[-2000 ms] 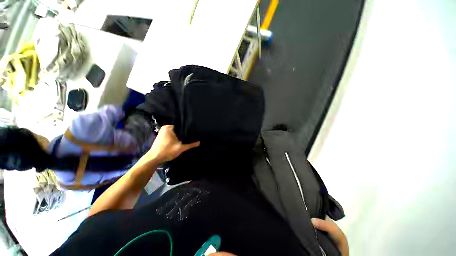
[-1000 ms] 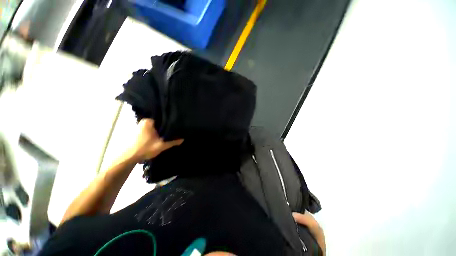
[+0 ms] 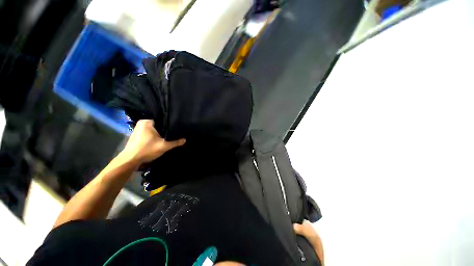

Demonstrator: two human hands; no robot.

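Observation:
My left hand (image 3: 150, 144) grips a thick stack of black bag panels (image 3: 208, 104) by its near left edge, the thumb on top. The stack is held in front of my chest, with layered edges showing at its left. My right hand (image 3: 310, 238), partly hidden and at the lower right, holds dark grey zippered panels (image 3: 273, 179) against my side. Pale zipper lines run along them. The fingers under both bundles are hidden.
A blue plastic bin (image 3: 78, 57) with dark pieces inside stands at the left, partly behind the stack. Grey flooring (image 3: 291, 62) with a yellow line runs ahead. A white surface (image 3: 395, 156) fills the right. A pale table (image 3: 213, 26) is at the top. The left side is dark and blurred.
The surroundings have shifted as I moved: the seated person and white tables at left are gone from view, and a blue bin now shows at left. Both hands keep their bundles.

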